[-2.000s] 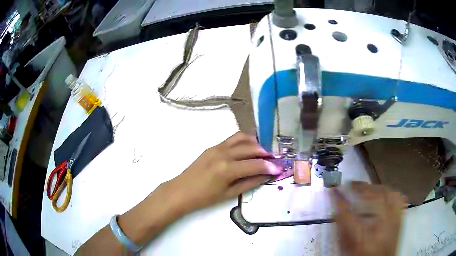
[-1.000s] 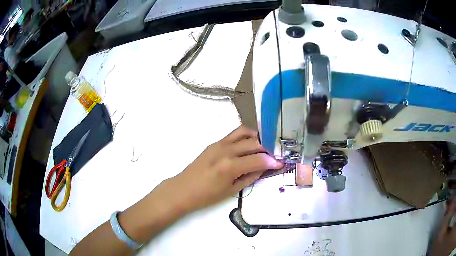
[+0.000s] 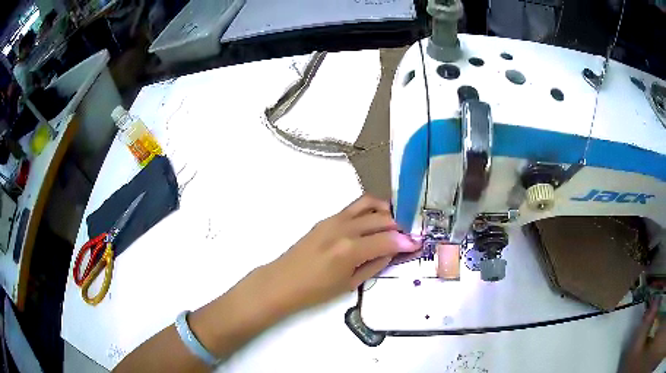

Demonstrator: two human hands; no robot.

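My left hand [image 3: 343, 248] lies on the white machine bed [image 3: 394, 309], its fingertips close together at the left of the presser foot [image 3: 438, 229], under pink-purple light. Any fabric under these fingertips is hidden. My right hand [image 3: 646, 339] is cut off by the right edge, and what it holds cannot be told. A pile of brown cut pieces [image 3: 591, 262] lies under the machine arm, right of the needle. A chain of joined narrow brown pieces [image 3: 299, 138] curves over the table behind the machine head.
The white sewing machine [image 3: 540, 109] fills the right side. At the left of the table [image 3: 241, 175] are red-and-orange-handled scissors [image 3: 106, 251] on a dark folded cloth [image 3: 146, 200], and a small bottle of yellow-orange liquid [image 3: 137, 138]. A white bin [image 3: 193, 33] stands behind.
My right hand went from in front of the bed to the right edge. The brown piece seen beside my left fingertips earlier no longer shows. The view has shifted slightly.
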